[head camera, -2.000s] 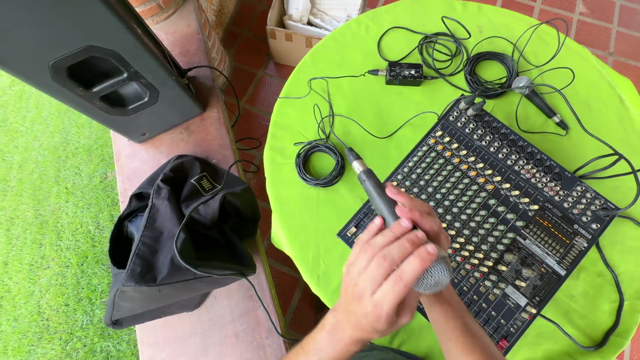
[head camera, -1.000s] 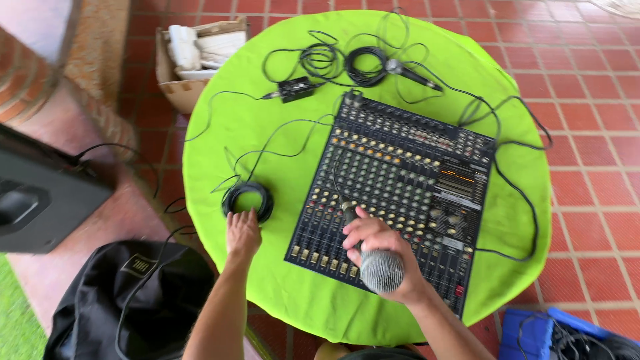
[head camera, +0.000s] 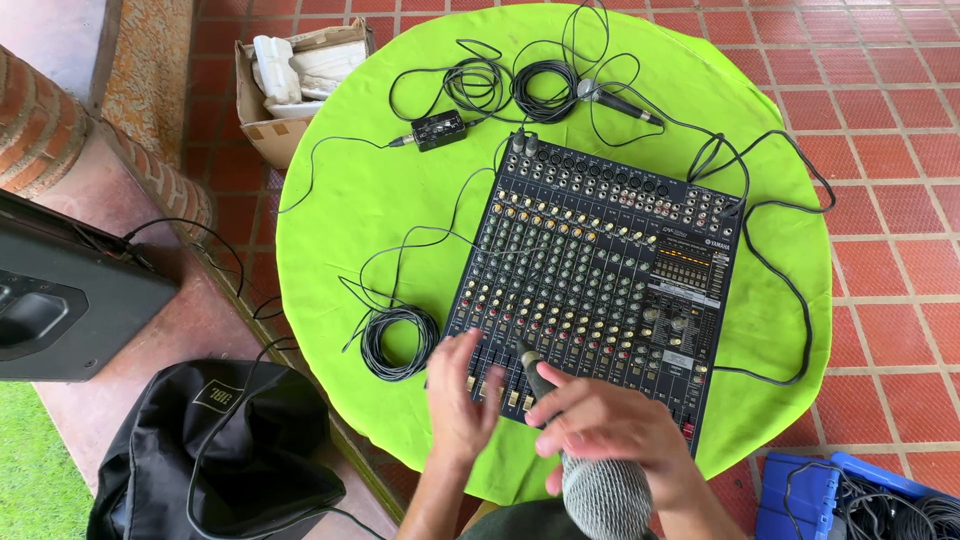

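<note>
My right hand (head camera: 611, 427) grips a handheld microphone (head camera: 606, 487) by its dark body, with the silver mesh head toward me and the cable end over the mixer. Fingers apart and holding nothing, my left hand (head camera: 461, 397) hovers at the near left edge of the Yamaha audio mixer (head camera: 592, 285). A black cable runs from the microphone's tail across the mixer to a coiled cable (head camera: 399, 343) on the left of the green cloth (head camera: 330, 247). A second microphone (head camera: 619, 103) lies beyond the mixer, beside a cable coil (head camera: 545, 91) and a small black box (head camera: 439, 130).
A black loudspeaker (head camera: 112, 300) and a black JBL fabric cover (head camera: 247, 435) are on the ledge at left. Behind the table is a cardboard box (head camera: 277, 142) with white foam. A blue crate (head camera: 799, 499) of cables is at the lower right.
Both hands were together on the microphone at first. My left hand then reached the coiled cable and has since moved right, off it. The view has shifted right.
</note>
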